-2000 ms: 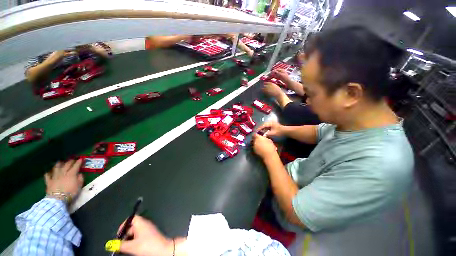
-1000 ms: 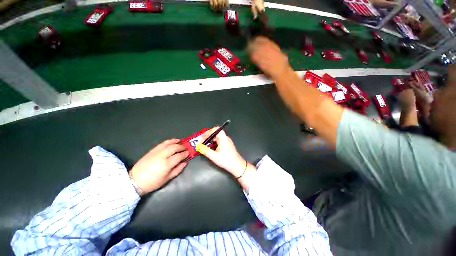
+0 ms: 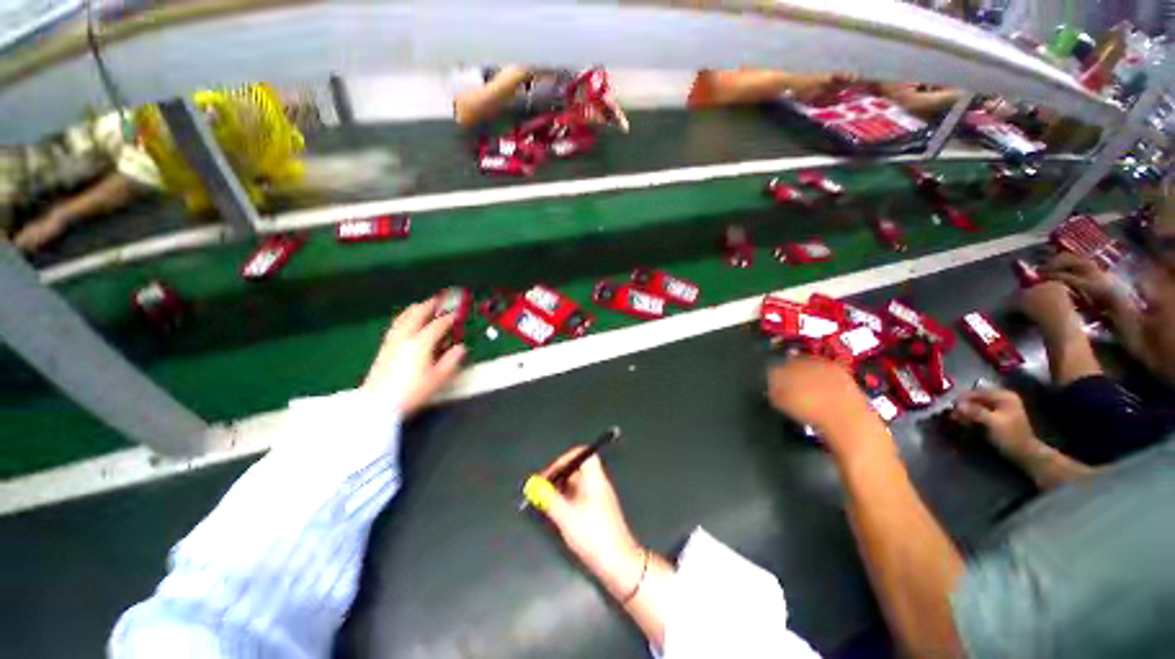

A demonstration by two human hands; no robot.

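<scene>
My left hand [image 3: 415, 354] is stretched forward over the near rail of the green belt. Its fingers are on a small red unit [image 3: 456, 309] at the belt's near side; the fingers partly hide it. My right hand [image 3: 582, 502] is above the dark bench and holds a slim pen-like tool [image 3: 589, 456], yellow at the fingers with a black rear end pointing up right. No red unit is under my right hand. Two red units with white panels [image 3: 539, 315] lie side by side on the belt just right of my left hand.
The green belt [image 3: 670, 238] carries several more red units. A pile of red units [image 3: 861, 337] lies on the bench at right, beside a neighbour's hand [image 3: 825, 393]. A grey post [image 3: 97, 348] stands at left. A yellow mass [image 3: 238, 142] is across the line.
My left hand has moved from the red unit on the bench to one on the belt. My right hand keeps the tool above the bench. The neighbour's arm has drawn back to the pile.
</scene>
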